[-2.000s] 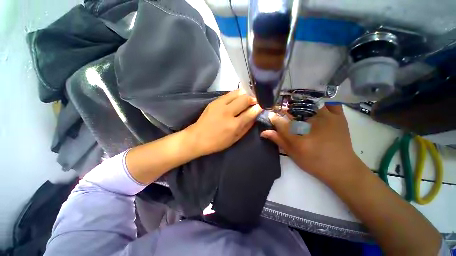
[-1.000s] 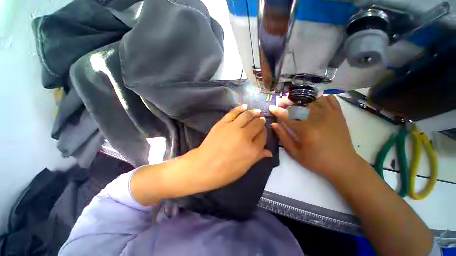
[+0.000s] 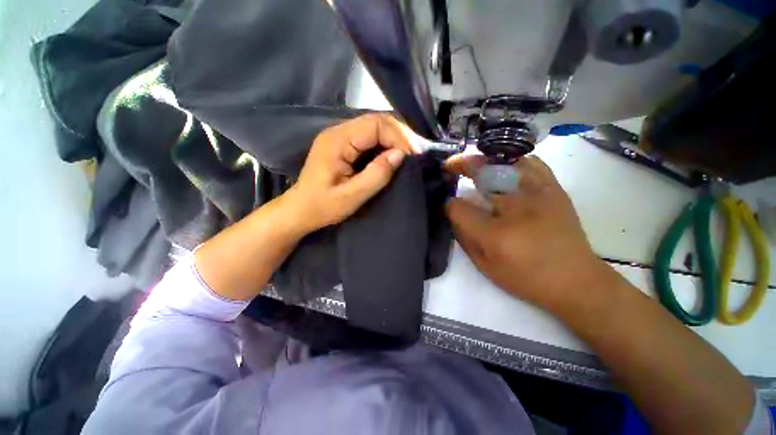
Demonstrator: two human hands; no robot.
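Note:
A dark grey garment (image 3: 264,68) is heaped from the left up to the sewing machine. A long folded strip of the same cloth (image 3: 383,255) hangs towards me over the table's front edge. My left hand (image 3: 349,170) pinches the cloth between thumb and fingers just left of the needle area. My right hand (image 3: 515,229) is at the right of the strip, its fingers at the cloth edge and partly hidden behind the tension assembly (image 3: 506,140). The needle and presser foot are hidden by machine parts and fingers.
The white sewing machine head (image 3: 527,51) fills the top. Scissors with green and yellow handles (image 3: 704,255) lie at the right. A ruler tape (image 3: 510,353) runs along the table's front edge. More dark cloth (image 3: 72,348) lies low at the left.
My left hand has gone from lying flat on the cloth to pinching it, further left. The folded strip shows more upright and further left. The camera view has shifted.

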